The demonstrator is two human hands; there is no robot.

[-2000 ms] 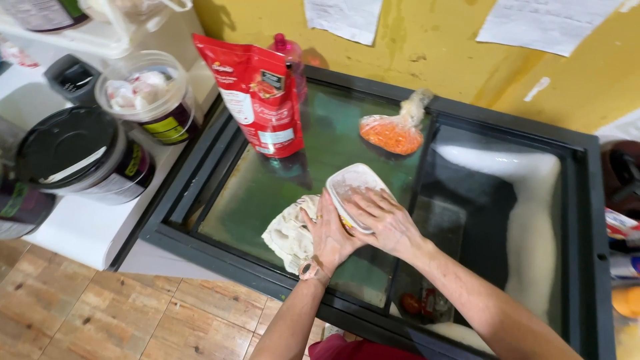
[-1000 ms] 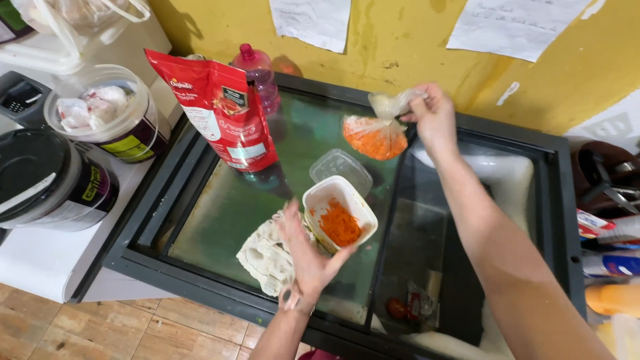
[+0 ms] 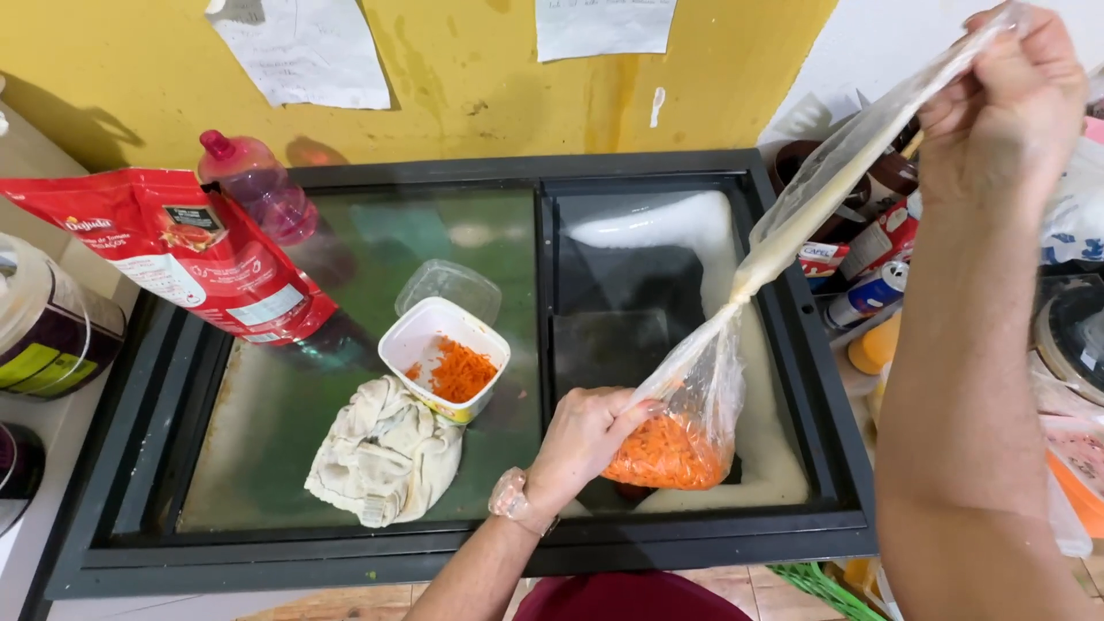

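Observation:
My right hand (image 3: 1009,95), raised at the upper right, grips the gathered top end of a long clear plastic bag. Shredded carrot (image 3: 668,453) fills the bag's bottom, and the bag (image 3: 742,293) is stretched and twisted narrow midway. My left hand (image 3: 586,440) pinches the bag's side just above the carrot. Left of it stands an uncovered white plastic tub (image 3: 444,354) with some shredded carrot inside. A clear plastic lid (image 3: 453,289) lies behind the tub, and a crumpled off-white cloth (image 3: 388,453) lies in front.
All this is on or over a glass-topped chest freezer (image 3: 466,561) with frosted inner walls. A red tomato sauce pouch (image 3: 190,259) and a pink plastic bottle (image 3: 259,185) stand at the back left. Buckets (image 3: 56,323) are at far left; a can (image 3: 867,293) and packages are at right.
The bag of carrot, lying at the back of the glass before, is now lifted and stretched between both hands. My left hand has left the tub. The tub's lid, on it at first, is off.

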